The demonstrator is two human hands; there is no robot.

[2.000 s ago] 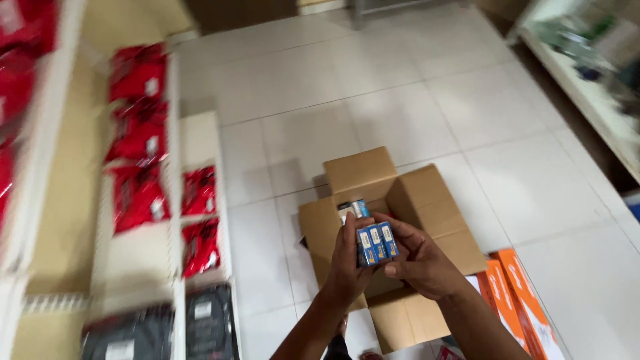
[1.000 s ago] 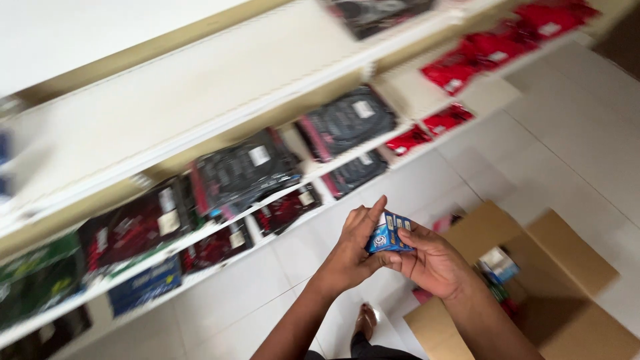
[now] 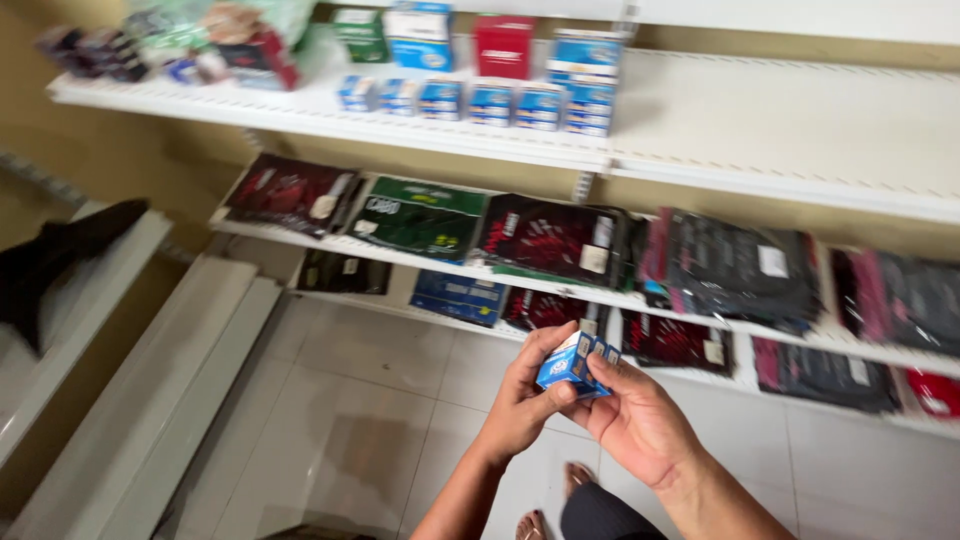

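Several small blue-and-white boxes (image 3: 571, 367) are held together between my two hands, low and right of centre. My left hand (image 3: 529, 382) grips them from the left, with its thumb in front and its fingers behind. From the right, my right hand (image 3: 626, 405) holds them with its thumb on the near face. Beyond my hands, a row of similar small blue boxes (image 3: 491, 103) stands along the front of a white shelf (image 3: 480, 144). Larger blue boxes (image 3: 418, 37), a red box (image 3: 504, 46) and a green box (image 3: 361, 36) stand behind that row.
Lower shelves hold flat plastic-wrapped packets: dark red (image 3: 289, 193), green (image 3: 420, 217) and grey (image 3: 735, 262). At the left are another white shelf unit (image 3: 150, 397) and a black item (image 3: 67, 255). My feet are on the tiled floor (image 3: 360, 420).
The view has swung far across to the shelves with the boxes; the cardboard box on the floor is out of view. My hands still hold the small blue boxes.
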